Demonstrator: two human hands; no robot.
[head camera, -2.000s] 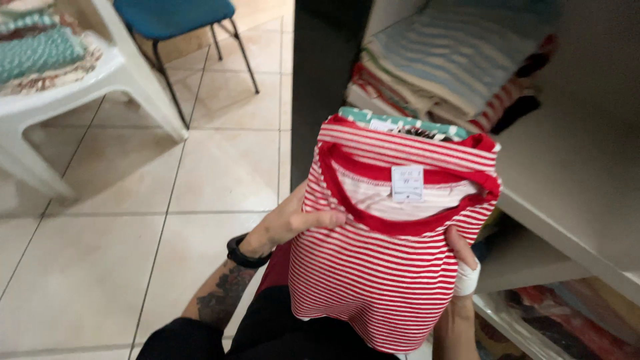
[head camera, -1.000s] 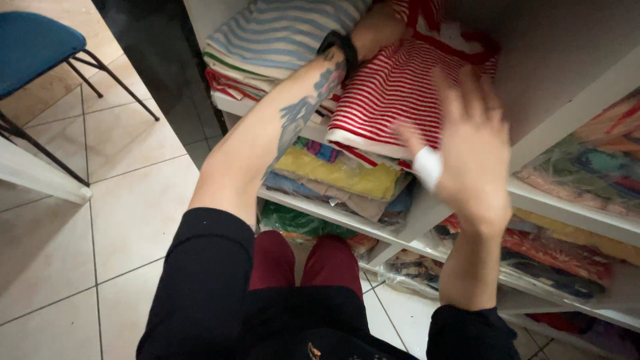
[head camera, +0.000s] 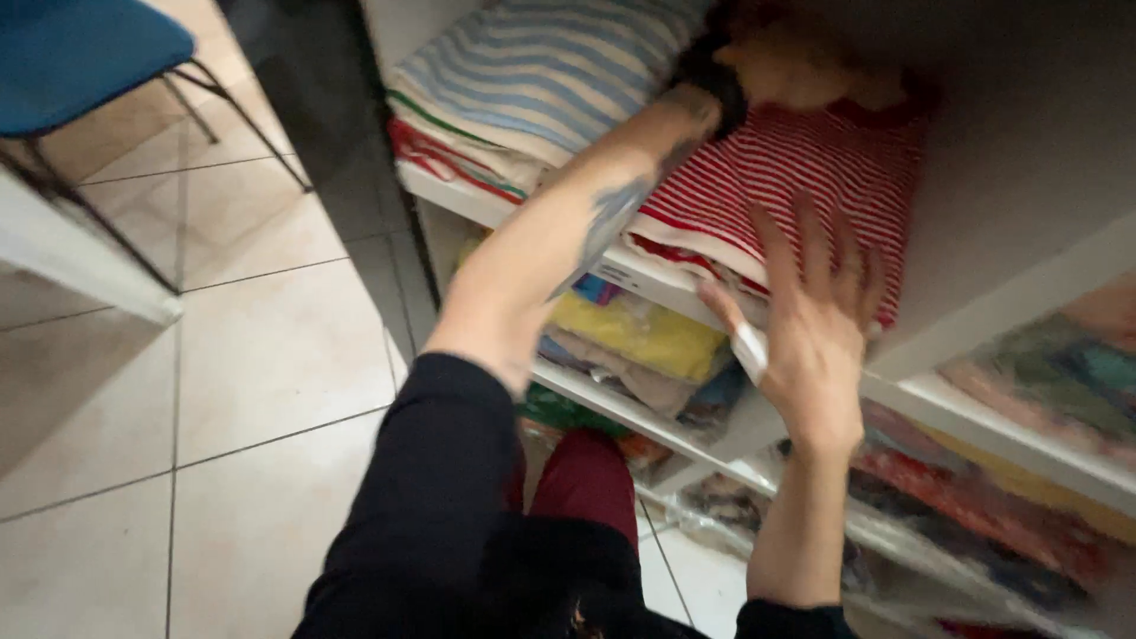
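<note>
A folded red-and-white striped garment (head camera: 799, 169) lies on a white shelf, on top of other folded clothes whose edges show below it. My left hand (head camera: 812, 71), with a black band at the wrist, reaches deep over the garment's far end; it is dim and blurred, and its fingers are hard to make out. My right hand (head camera: 812, 346), with a white wrap on the thumb, rests with spread fingers on the garment's near edge. Beside it on the left is a stack topped by a blue-and-cream striped garment (head camera: 550, 71).
Lower shelves hold a yellow folded item (head camera: 643, 333) and bagged clothes (head camera: 967, 497). A white shelf edge (head camera: 1003, 293) runs along the right. A blue chair (head camera: 89, 62) stands on the tiled floor at the left, near a white furniture leg (head camera: 80, 240).
The striped garment, held in both hands two seconds ago, now lies on the shelf. My right hand, raised and blurred a second ago, is now at its near edge. The view has shifted toward the shelves.
</note>
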